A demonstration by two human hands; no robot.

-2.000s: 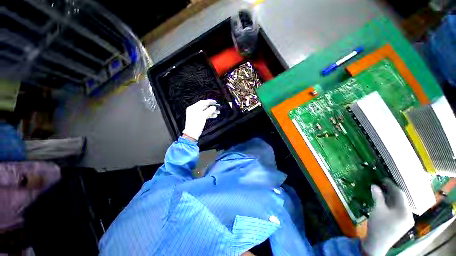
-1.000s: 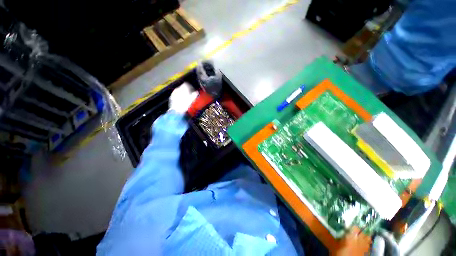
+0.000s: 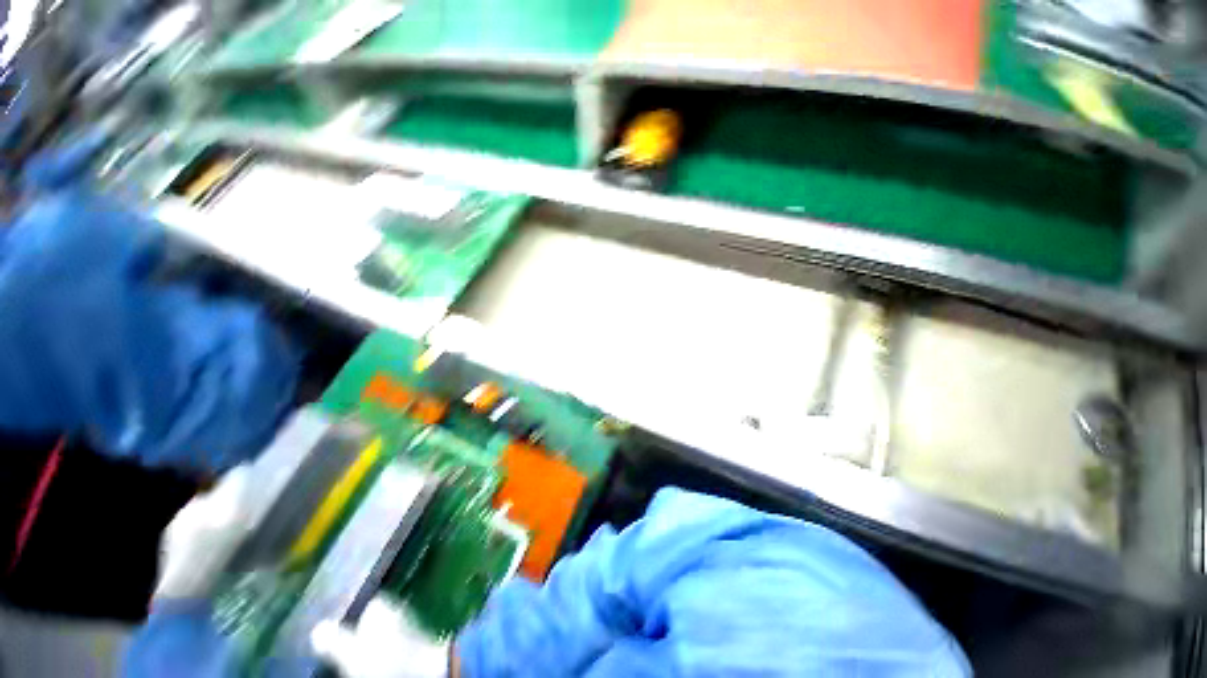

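Note:
The green circuit board (image 3: pixel 457 563) lies at lower left over the orange fixture (image 3: pixel 543 497) on the green-topped bench. The long white heatsink (image 3: pixel 355 550) and the taller finned heatsink with a yellow strip (image 3: pixel 294 484) stand on it. My left hand (image 3: pixel 199 536), white-gloved and blurred, is at the outer side of the taller heatsink. My right hand (image 3: pixel 384 642), also gloved, is by the near end of the long heatsink. Blur and the heatsinks hide the fingers, so I cannot tell whether either hand grips anything.
A pale conveyor (image 3: pixel 675 331) with metal rails runs behind the bench, with another green board (image 3: pixel 444 252) on it. A yellow-orange object (image 3: pixel 649 137) sits on the green shelf (image 3: pixel 913 172) beyond. Another person's blue sleeve (image 3: pixel 119 331) reaches in at left.
The view has swung right to the conveyor, and the bins have left the picture. My left hand has moved from the bins to the board. My right hand is still by the board.

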